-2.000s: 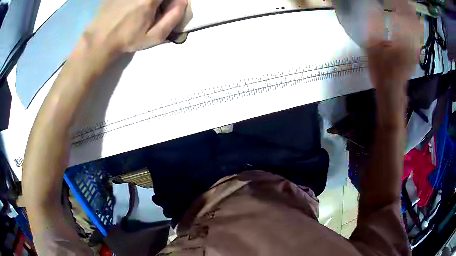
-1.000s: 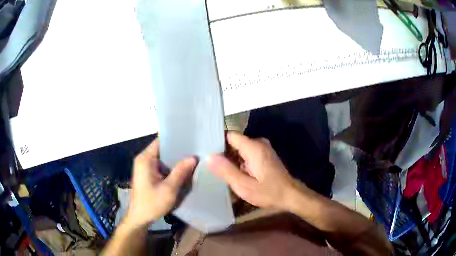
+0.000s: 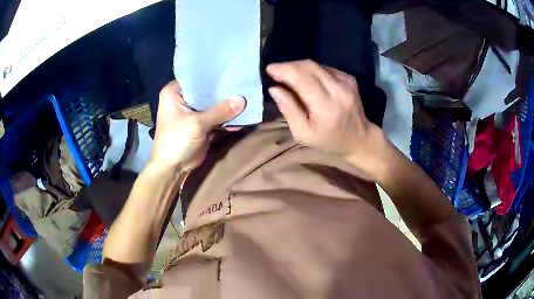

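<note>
A long pale blue-grey cut panel (image 3: 219, 52) hangs down from the top edge of the picture over my lap, grey side up. My left hand (image 3: 190, 122) holds its lower end, with the thumb on top and the fingers underneath. My right hand (image 3: 322, 108) is just right of the panel, with thumb and fingertips apart and nothing in it. The upper end of the panel is cut off by the picture's edge. The underside of the panel is hidden.
The white table's edge (image 3: 70, 35) curves across the upper left. A blue basket (image 3: 73, 140) with brown and grey fabric stands at the left. Another blue basket (image 3: 436, 157) stands at the right, near red fabric (image 3: 497, 157) and grey pieces.
The view has tipped down towards the lap. Since one second ago, my right hand has let go of the panel and moved off to its right; my left hand still holds it.
</note>
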